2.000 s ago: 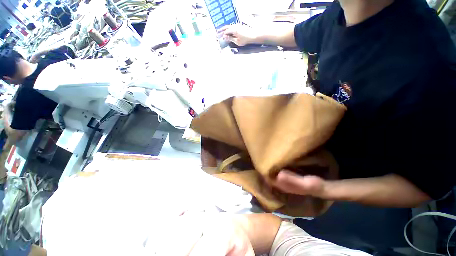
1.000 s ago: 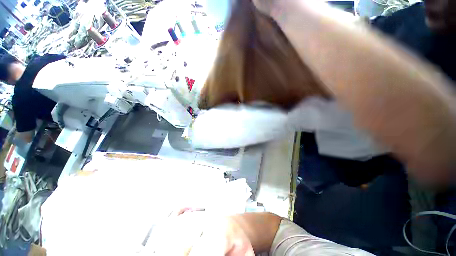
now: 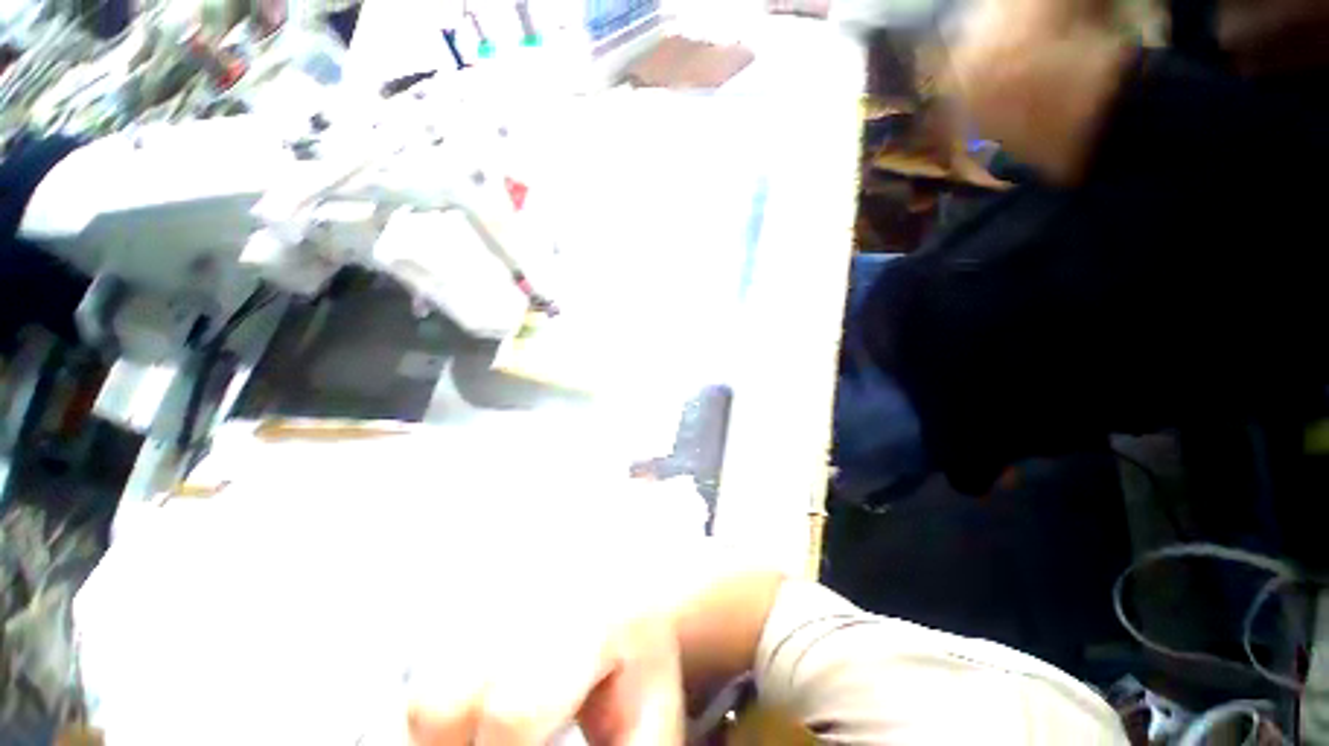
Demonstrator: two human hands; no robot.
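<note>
An overexposed white cloth stack (image 3: 321, 568) fills the lower left. My right hand (image 3: 583, 700) lies over its near edge, cut off by the bottom of the picture; glare hides whether its fingers hold cloth. My left hand is not in view. A white sewing machine head (image 3: 394, 248) stands beyond the stack, with a yellowish clamp frame (image 3: 547, 364) under its front end. A small brown piece (image 3: 685, 61) lies on the far part of the pale table.
A person in a black T-shirt (image 3: 1122, 292) leans at the right, blurred, beside brown cloth (image 3: 933, 163). The pale table's edge (image 3: 838, 321) runs between us. Thread cones (image 3: 481, 37) stand behind the machine. A pale cable (image 3: 1210, 561) loops at lower right.
The large brown panel has left the machine area. The other worker's arm no longer crosses the view, and that person now leans at the right. The camera view has shifted.
</note>
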